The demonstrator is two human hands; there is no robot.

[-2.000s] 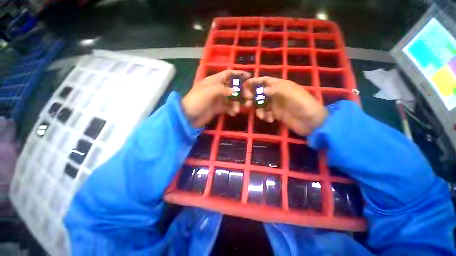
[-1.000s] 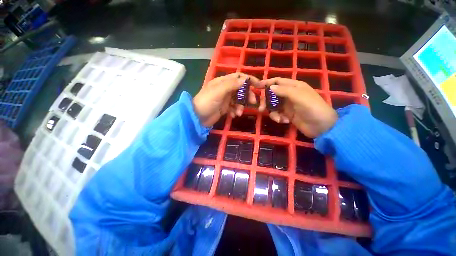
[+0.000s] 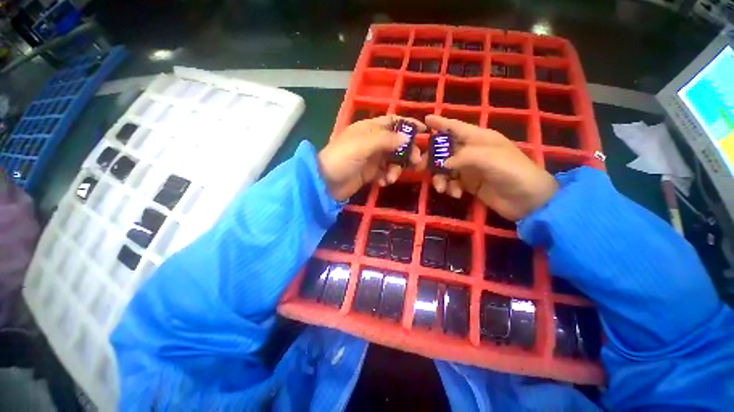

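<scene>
My left hand (image 3: pixel 366 157) holds one small glossy black watch body (image 3: pixel 405 142) between thumb and fingers. My right hand (image 3: pixel 487 165) holds a second watch body (image 3: pixel 441 152) close beside it, the two not touching. Both faces show whitish-purple stripes of reflected light. Both hands are over the middle of the red foam tray (image 3: pixel 435 348), hiding some of its pockets. Many of the tray's pockets hold dark units, in pairs in the near rows. One pocket at the upper left shows red and no unit.
The white tray (image 3: pixel 60 265) lies at the left with several black units. A blue tray (image 3: pixel 50 105) is further left, near a pink sleeve (image 3: pixel 14 233). At the right are a crumpled white tissue (image 3: pixel 650 150), a thin stick (image 3: pixel 671 205) and an instrument with a bright screen (image 3: pixel 711 100).
Both hands still hold the two watch bodies, which have tilted, so the reflections differ. The view has shifted slightly, moving the trays a little in the picture.
</scene>
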